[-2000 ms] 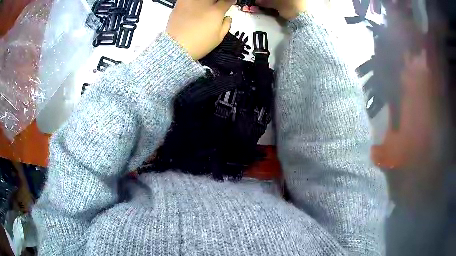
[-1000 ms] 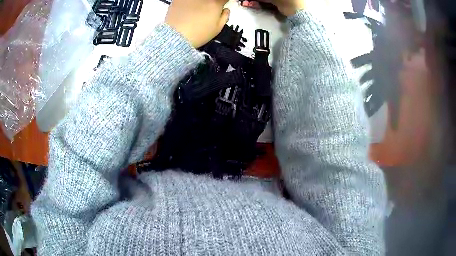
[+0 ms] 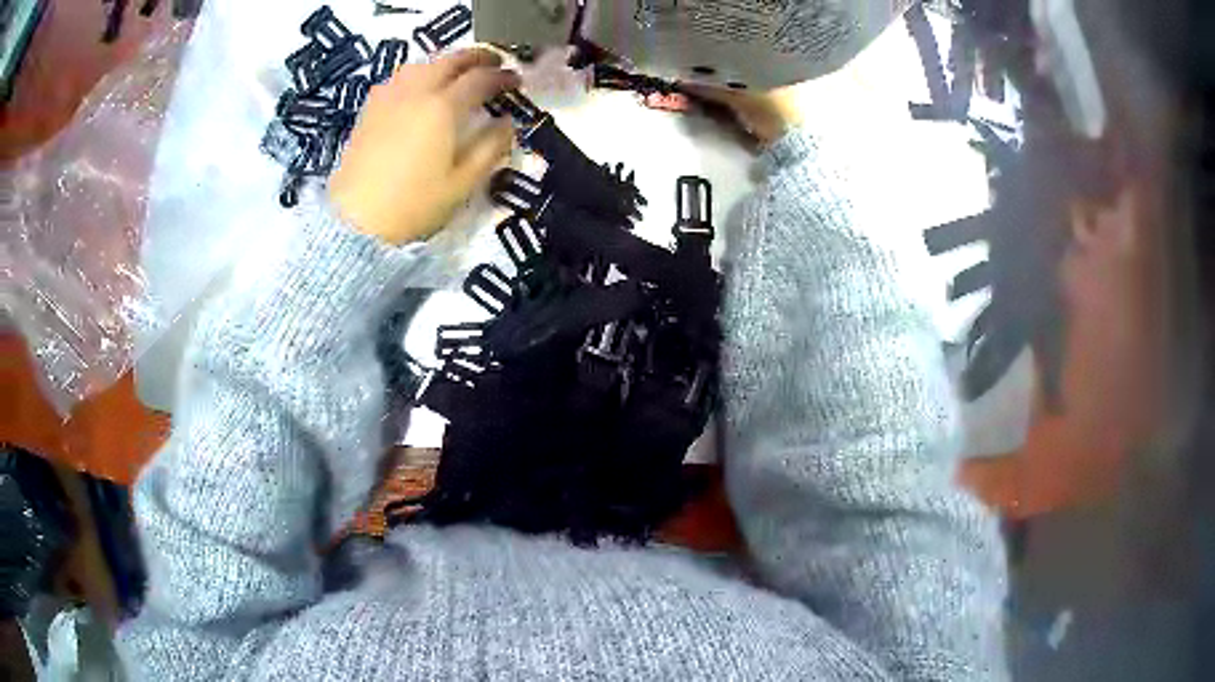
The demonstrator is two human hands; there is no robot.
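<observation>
My left hand (image 3: 413, 144) is left of centre, its fingertips and thumb around the black plastic end of a strap assembly (image 3: 566, 157). The strap's webbing runs down to the right into a dark heap of strap assemblies (image 3: 573, 413) against my sweater. Slotted plastic frames stick out along the heap's left side, and one stands upright at its top right. My right hand (image 3: 769, 113) is at the top centre, partly hidden by the sewing machine (image 3: 746, 33). Its fingers and anything in them cannot be made out.
A pile of loose black plastic frames (image 3: 320, 100) lies beyond my left hand. Cut webbing pieces (image 3: 1019, 253) lie at the right, partly blurred. A crinkled clear plastic bag (image 3: 80, 253) is at the left edge. Reddish-brown wood (image 3: 80, 426) edges the white surface.
My left hand has moved left and down from the top centre. The view has shifted, so the machine body now shows. More plastic frames show along the heap's left side.
</observation>
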